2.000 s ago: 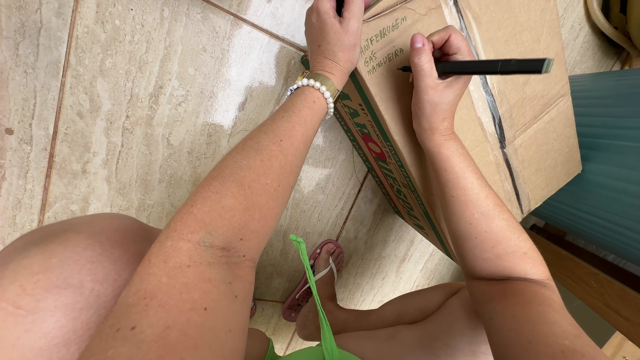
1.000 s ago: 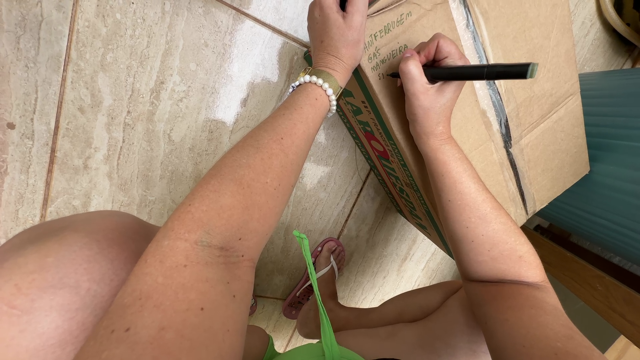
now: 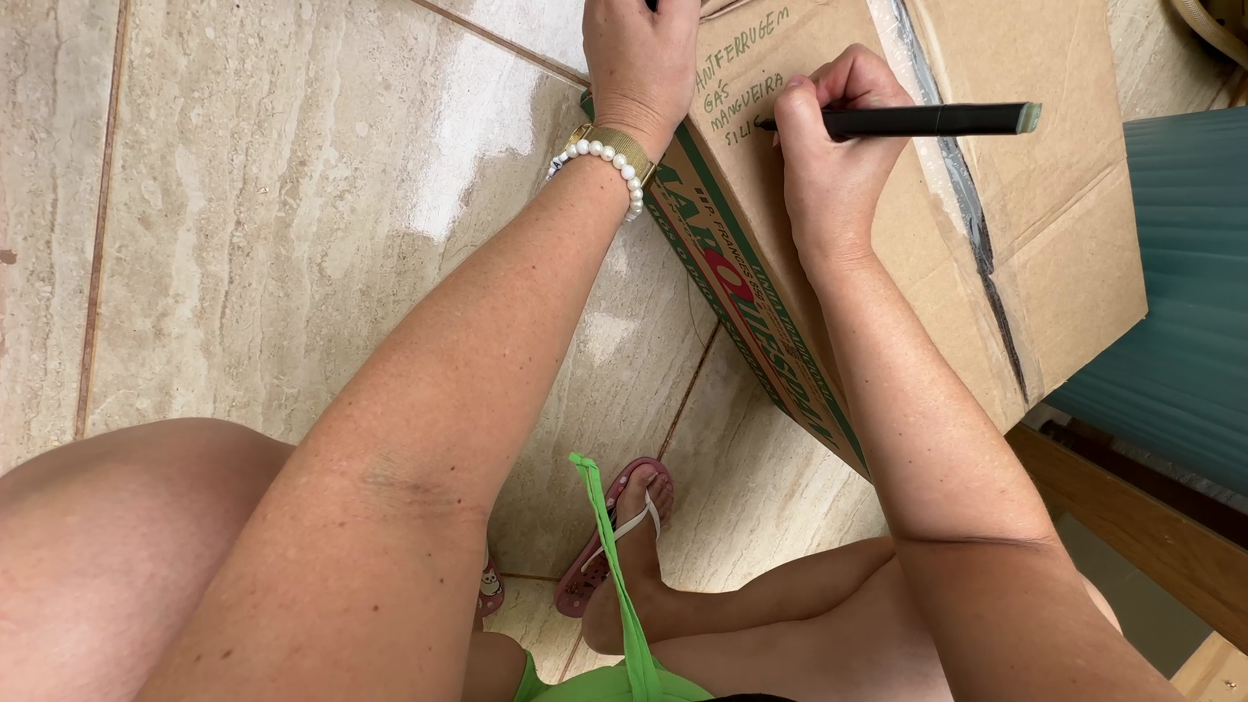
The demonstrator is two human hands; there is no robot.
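Observation:
A cardboard box [image 3: 1053,195] with green and red print on its side lies at the upper right, a strip of worn tape across its top. My right hand [image 3: 843,146] grips a black marker pen [image 3: 936,120], its tip on the cardboard at the end of several lines of green handwriting [image 3: 746,88]. My left hand [image 3: 642,73] rests at the box's upper left edge, and a small dark thing shows at its fingers, which the frame's top edge partly cuts off. Whether it holds that thing I cannot tell. A white bead bracelet and a gold band circle the left wrist.
Beige floor tiles [image 3: 292,195] lie left of the box. A ribbed teal surface [image 3: 1170,292] and a wooden bar [image 3: 1141,536] are close to its right side. My foot in a pink flip-flop [image 3: 648,468] is below the box, near a hanging green strap [image 3: 609,546].
The marker tip has moved down from the third line of handwriting, and a further line of letters now stands beneath it. My left hand has stayed at the box's edge.

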